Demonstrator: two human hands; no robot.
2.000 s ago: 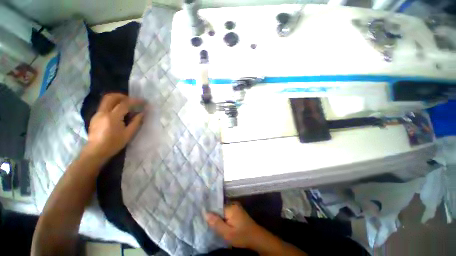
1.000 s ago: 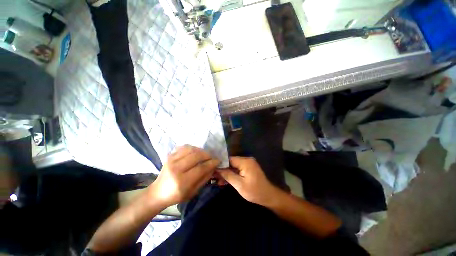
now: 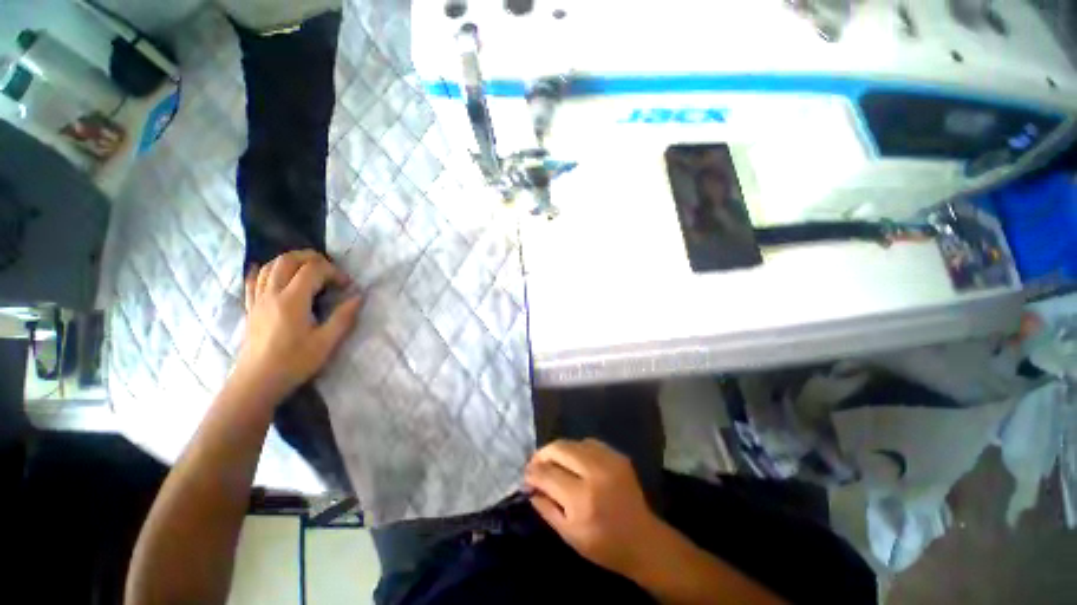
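Observation:
The grey quilted lining panel [image 3: 413, 331] lies left of and up to the needle area, its right edge running from the presser foot [image 3: 537, 195] down to my lap. Black shell fabric [image 3: 287, 142] shows as a band between two quilted areas. My left hand [image 3: 295, 310] rests on the black band and the quilted edge, fingers bent, seemingly pinching cloth. My right hand [image 3: 581, 494] holds the panel's lower right corner at the table's front edge, near my lap. The sewing machine [image 3: 732, 106] stands above, with a blue stripe.
A smartphone [image 3: 713, 206] lies on the machine bed, with a dark strap [image 3: 821, 234] right of it. A small parts tray [image 3: 976, 251] and a blue crate [image 3: 1039, 231] are at the right. Fabric offcuts [image 3: 898, 437] heap below the table. A grey machine part [image 3: 47, 219] stands at the left.
Since one second ago, my left hand has moved from the lower corner up and left onto the black band. My right hand stays at the corner, slightly lower. The view has shifted.

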